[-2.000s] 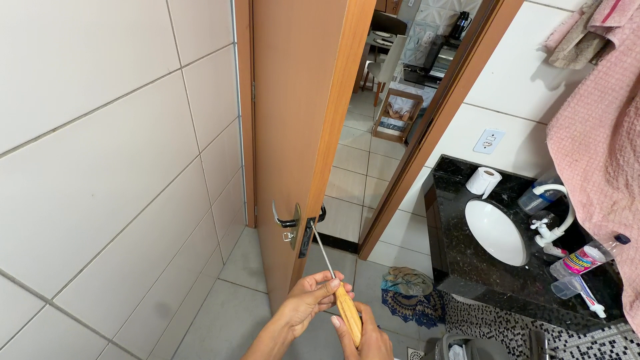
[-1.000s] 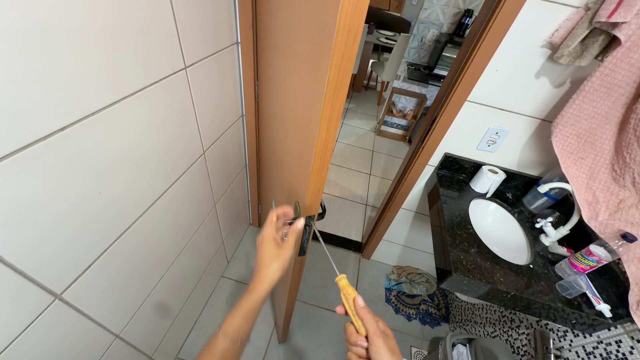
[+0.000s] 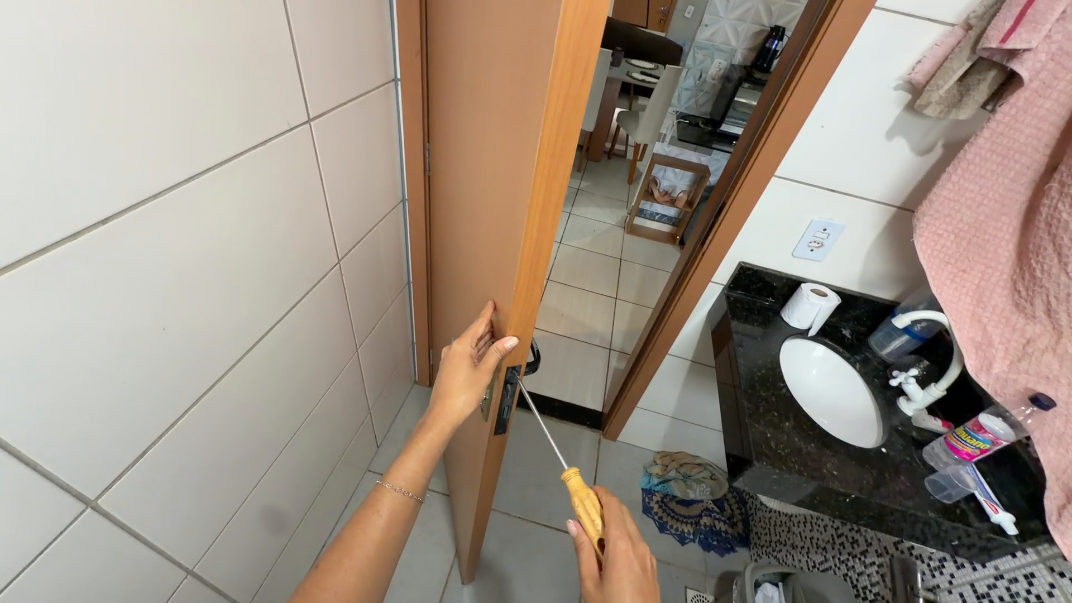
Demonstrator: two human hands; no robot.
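A wooden door stands ajar, with a dark lock plate set in its edge. My left hand rests on the door face and edge just above the plate, over the handle area, its fingers spread. In my right hand is a screwdriver with a yellow handle; its long metal shaft reaches up to the top part of the lock plate. On the far side a black door handle shows. The handle on the near side is mostly hidden by my left hand.
At right, a black stone counter holds a white basin, a faucet, a toilet paper roll and bottles. A pink towel hangs above. A tiled wall flanks the door. A bin and mat are on the floor.
My left hand was by the screwdriver's shaft and handle two seconds ago, then near the door handle; now it lies on the door. The screwdriver remains in my right hand, its tip at the lock plate.
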